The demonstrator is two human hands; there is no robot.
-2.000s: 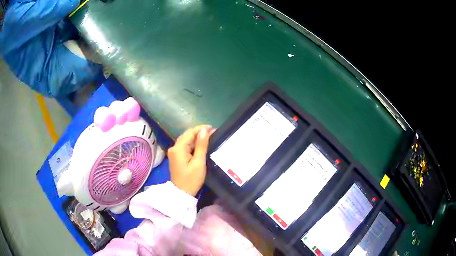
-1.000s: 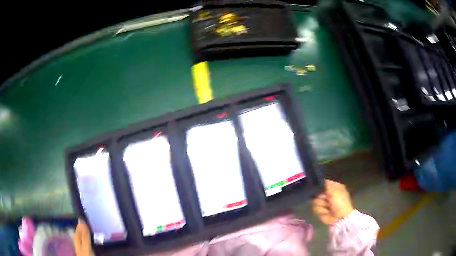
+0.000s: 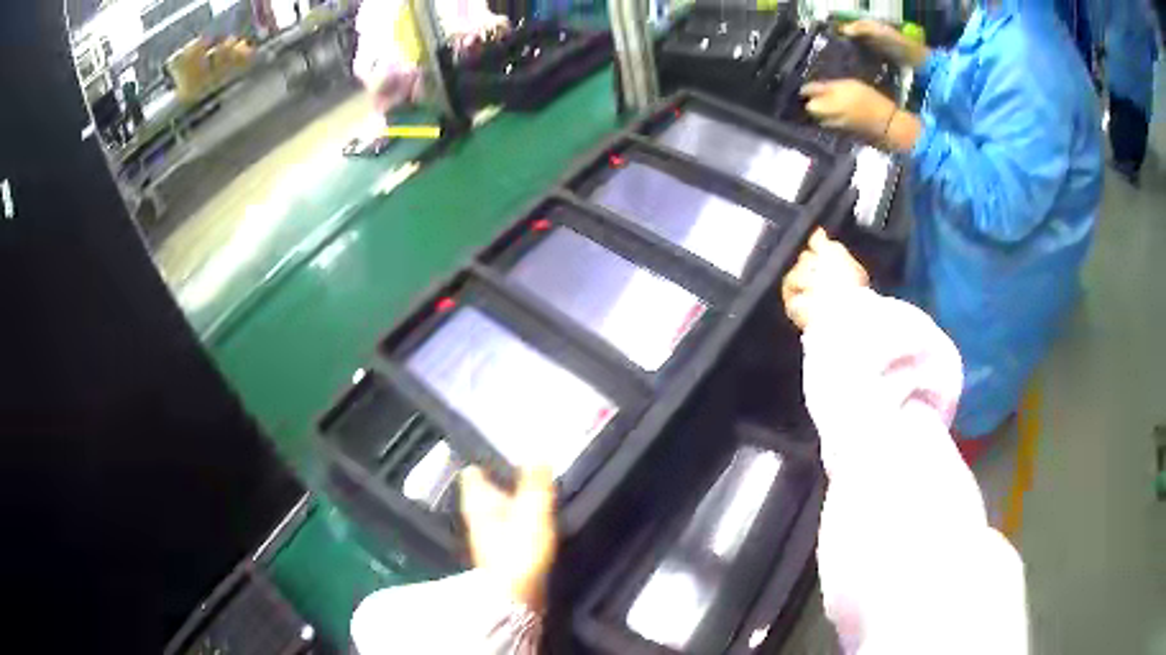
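A long black phone tray [image 3: 716, 320] lies tilted across the middle of the view, over other black trays. Its slots hold several smartphones [image 3: 512, 384] with pale, lit screens and tiny red marks at their upper ends. My left hand [image 3: 512, 525] grips the tray's near end at the bottom. My right hand [image 3: 825, 275] holds its long right edge near the far end. My fingertips are blurred and partly hidden by the tray.
Stacked trays with phones [image 3: 691, 563] sit below and right of the held tray; another tray [image 3: 384, 435] shows at its left. A dark tray [image 3: 249, 621] is at bottom left. A person in a blue smock [image 3: 1010, 192] handles trays at right. A black partition [image 3: 115, 384] stands left.
The view has swung right. The held tray has moved from above the green mat to over the stacked trays. The fan and the tray of yellow bits have left view.
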